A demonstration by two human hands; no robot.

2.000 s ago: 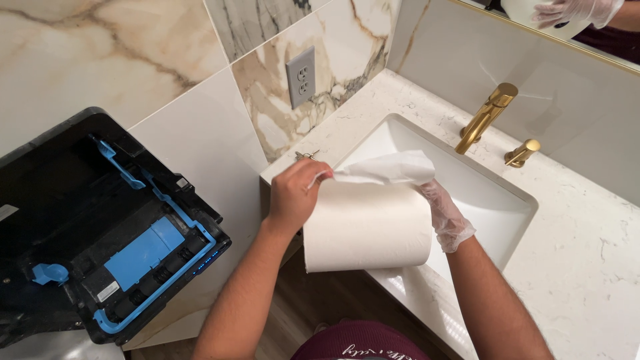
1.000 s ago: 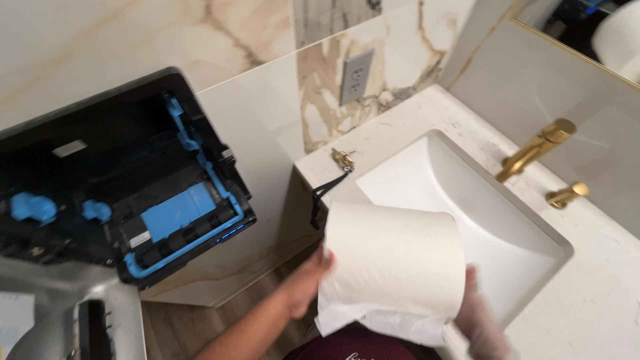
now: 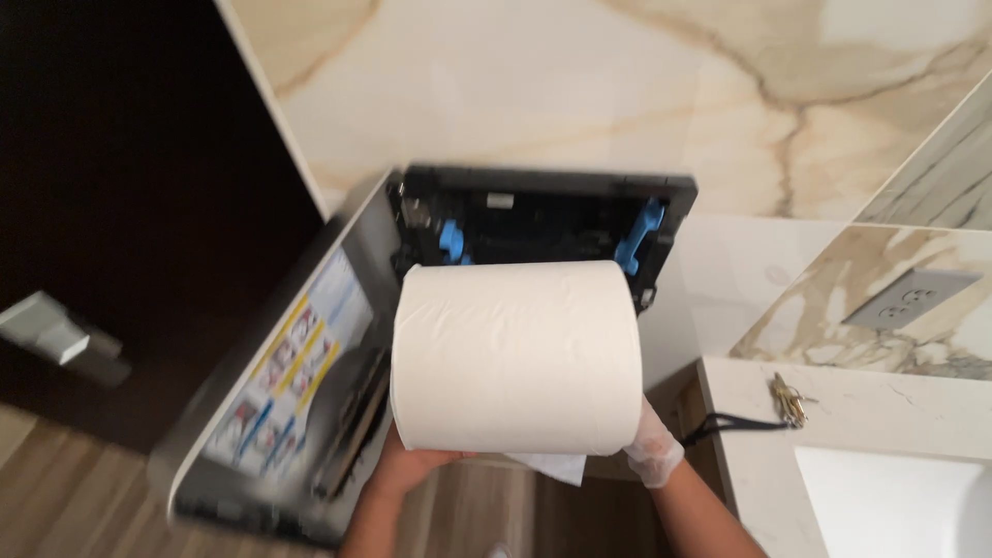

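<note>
A large white paper towel roll (image 3: 515, 356) fills the middle of the view, held between both hands at its lower ends. My left hand (image 3: 418, 465) is bare and grips the left underside, its fingers mostly hidden. On the right end is my right hand (image 3: 653, 446), in a clear glove, also partly hidden. A loose paper flap (image 3: 554, 466) hangs below the roll. Just behind the roll, the black paper towel dispenser (image 3: 558, 182) on the wall stands open, with blue holder arms (image 3: 642, 236) inside.
The dispenser's hinged cover (image 3: 271, 341) hangs out at left, bearing an instruction sticker. Beyond it is a dark door with a metal handle (image 3: 46, 325). At right, keys (image 3: 789, 401) on a black strap lie on the counter (image 3: 748, 457) beside the sink (image 3: 883, 496), below a wall outlet (image 3: 911, 298).
The view has swung left from the sink to the dispenser. Both hands have carried the roll from over the sink to in front of the dispenser. The loose flap, earlier on top, now hangs underneath.
</note>
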